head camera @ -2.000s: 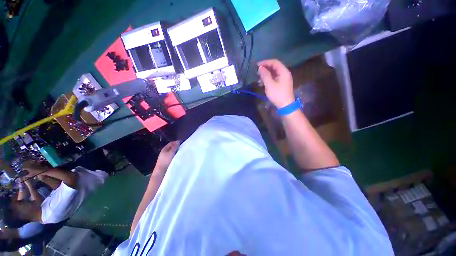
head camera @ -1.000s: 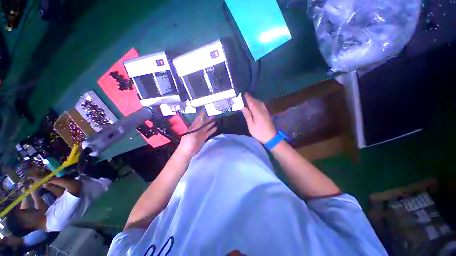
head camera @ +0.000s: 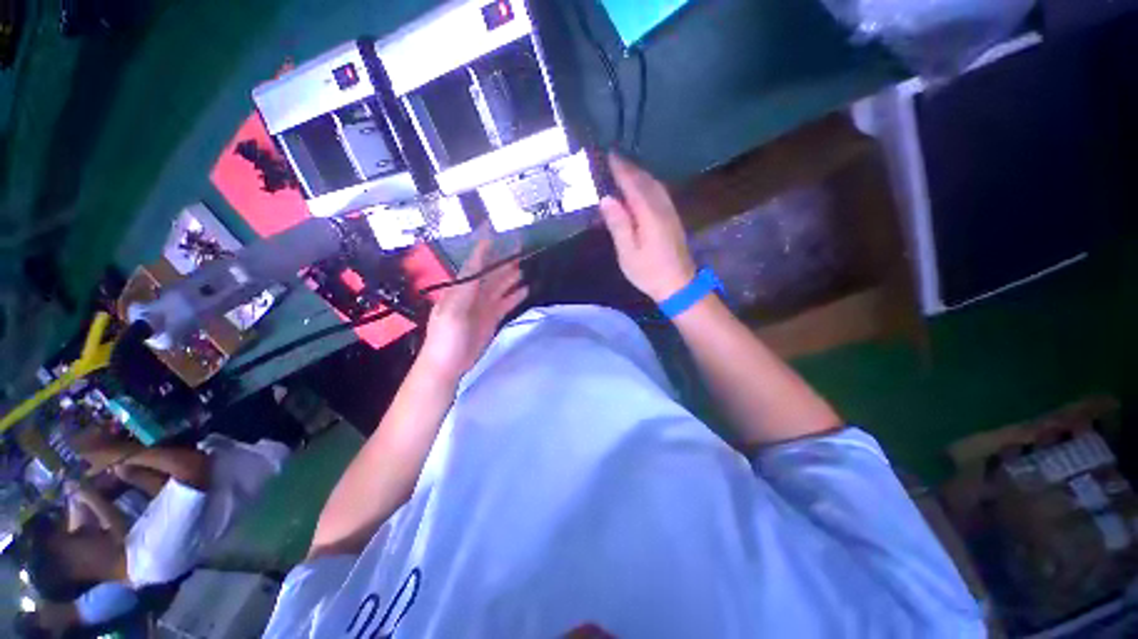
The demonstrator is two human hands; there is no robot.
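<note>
Two white-silver screw feeders (head camera: 481, 94) with dark windows stand side by side on the green bench. My right hand (head camera: 649, 231), with a blue wrist strap (head camera: 689, 293), is at the front right corner of the right feeder, fingers along its side; whether it grips is unclear. My left hand (head camera: 472, 306) is below the feeders' front, fingers apart, with nothing seen in it. A dark assembly (head camera: 362, 285) lies on the red mat (head camera: 388, 327), partly hidden by the hanging grey screwdriver (head camera: 237, 277).
Black parts (head camera: 265, 165) lie on the mat's far end. A white tray (head camera: 200, 237) and brown carton (head camera: 152, 290) stand left. A teal sheet (head camera: 643, 15) and clear plastic bag (head camera: 936, 31) lie beyond. A person in white (head camera: 169, 537) sits at lower left.
Both hands have come to the feeders' front since the first frame. Since the second frame they have changed little; the view has shifted, so the feeders show higher up.
</note>
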